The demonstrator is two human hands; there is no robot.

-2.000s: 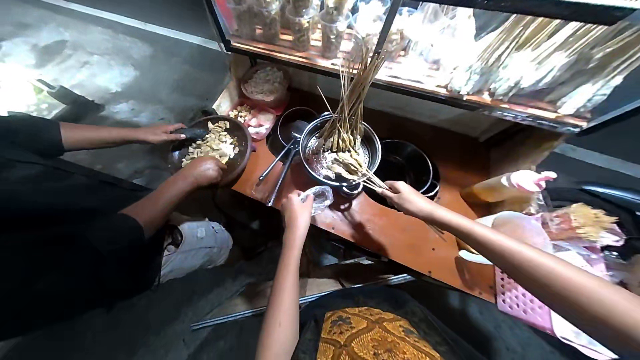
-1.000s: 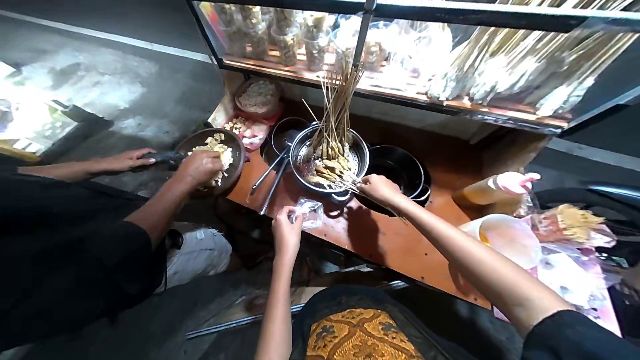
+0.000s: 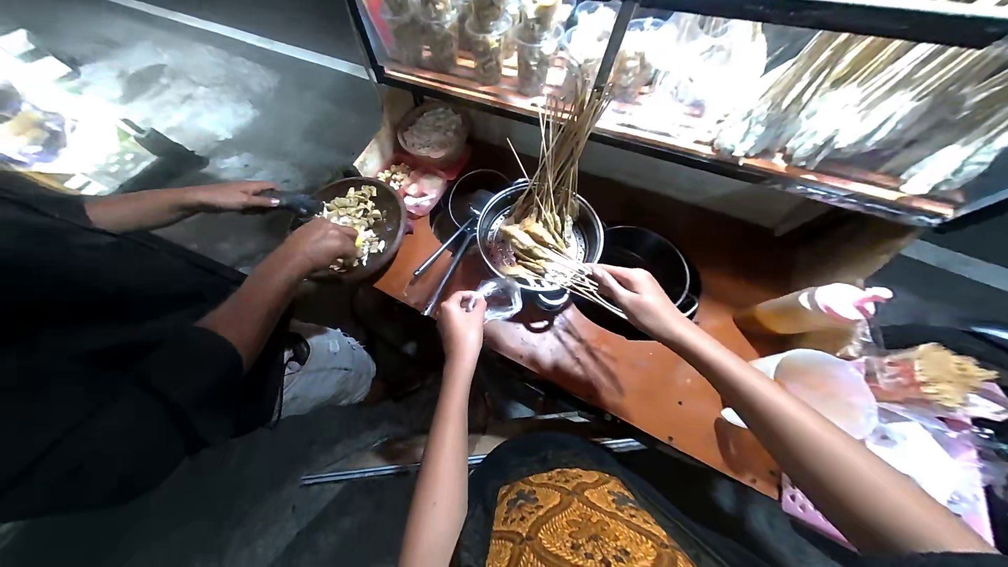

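My left hand [image 3: 461, 319] holds the rim of a clear plastic bag [image 3: 499, 300] near the front of a metal steamer pot [image 3: 596, 228]. My right hand [image 3: 636, 295] is closed on the stick ends of several skewers [image 3: 579, 277], whose food-covered ends lie over the pot. More skewers [image 3: 551, 189] lean upright in the pot, sticks toward the display case. Metal tongs [image 3: 447, 264] rest on the orange counter at the pot's left. A dark empty-looking pan [image 3: 646, 256] sits right of the pot, partly behind my right hand.
At left a co-worker's hands [image 3: 319, 244] work over a stone mortar [image 3: 391, 224] of cut food. A glass display case [image 3: 669, 138] with cups and skewers stands behind the counter [image 3: 630, 366]. A sauce bottle [image 3: 811, 309], a white tub [image 3: 827, 390] and a pink basket [image 3: 811, 512] are at right.
The skewers by my right hand now lie across the pot's front rim, fanned out. The plastic bag in my left hand is spread wider than a second ago. The co-worker's hand has moved within the mortar.
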